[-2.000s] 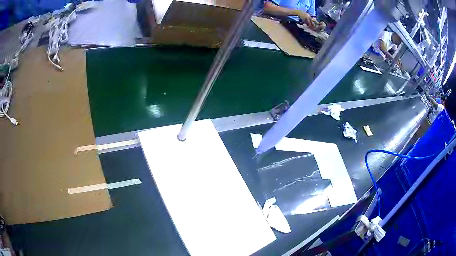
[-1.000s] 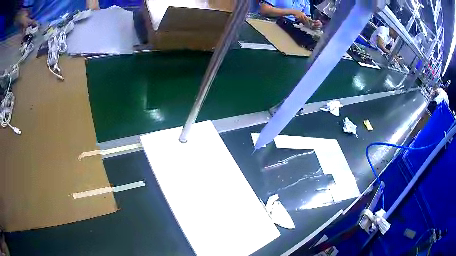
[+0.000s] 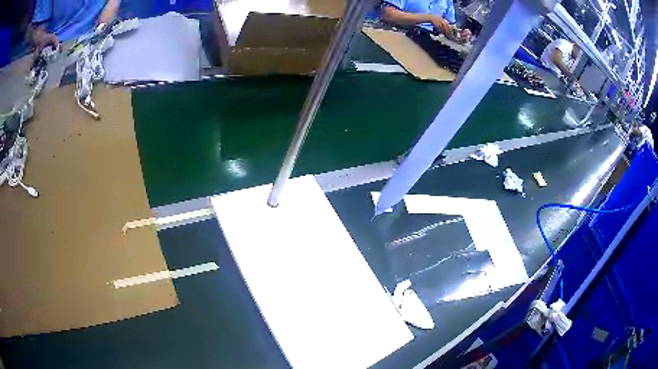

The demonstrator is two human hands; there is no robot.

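Neither of my hands is in the picture. A long plain white board [image 3: 310,274] lies on the dark green bench, beside the foot of a metal post [image 3: 306,122]. To its left lies a large tan cardboard sheet [image 3: 86,209], joined to the bench by two pale tape strips [image 3: 166,274]. Bundled white cables [image 3: 89,72] lie at the sheet's far edge, and more white cables [image 3: 16,162] lie at the left rim. Clear film [image 3: 433,249] edged by white paper strips [image 3: 490,227] lies right of the board, with a small white piece [image 3: 414,306] near its corner.
A bright green conveyor [image 3: 216,137] runs behind the bench, with an open cardboard carton [image 3: 281,43] on its far side. A pale slanted bar [image 3: 462,115] hangs across the view. Crumpled white wads [image 3: 513,181] and a small yellow piece [image 3: 539,179] lie right. People in blue work across the belt.
The whole view has shifted slightly, so the bench things sit a little further right. A person's hands and blue top have come into view at the upper left, by the cables.
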